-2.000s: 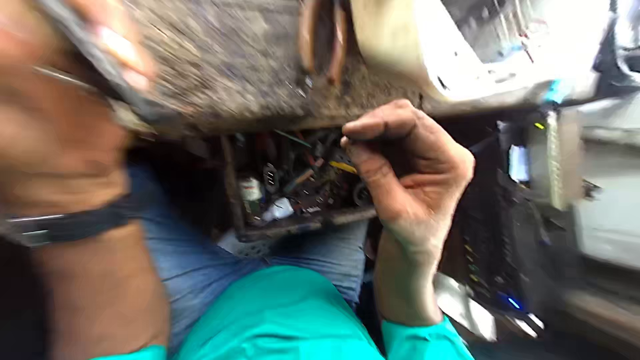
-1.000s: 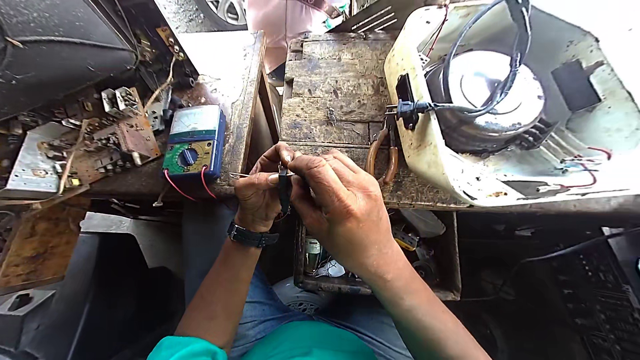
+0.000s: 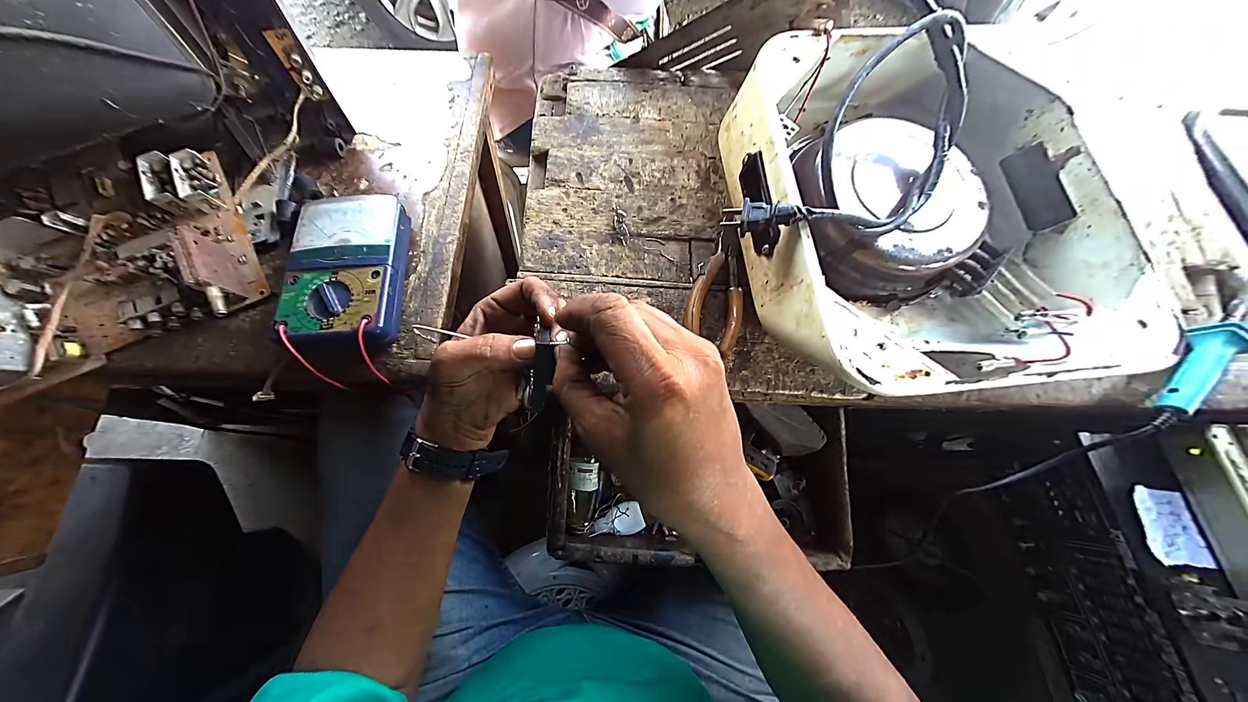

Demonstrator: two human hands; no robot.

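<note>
Between the fingertips of my left hand is a small dark electronic part, narrow and roughly upright, with thin wire at its lower end. A stiff wire sticks out leftward from the same hand. My right hand touches the dark part from the right with thumb and forefinger; whether those fingertips grip something small of their own is hidden. Both hands are over the front edge of the worn wooden bench. Pliers with orange-brown handles lie just beyond my right hand.
At right, a white appliance housing holds a round metal motor or drum and a power cord. A multimeter and circuit boards lie left. Below my hands sits a parts drawer. A soldering iron's blue handle is at far right. A person stands beyond.
My hands were apart two seconds ago and are now together at the dark part. The view has swung and steadied. Since one second ago the hands have barely moved.
</note>
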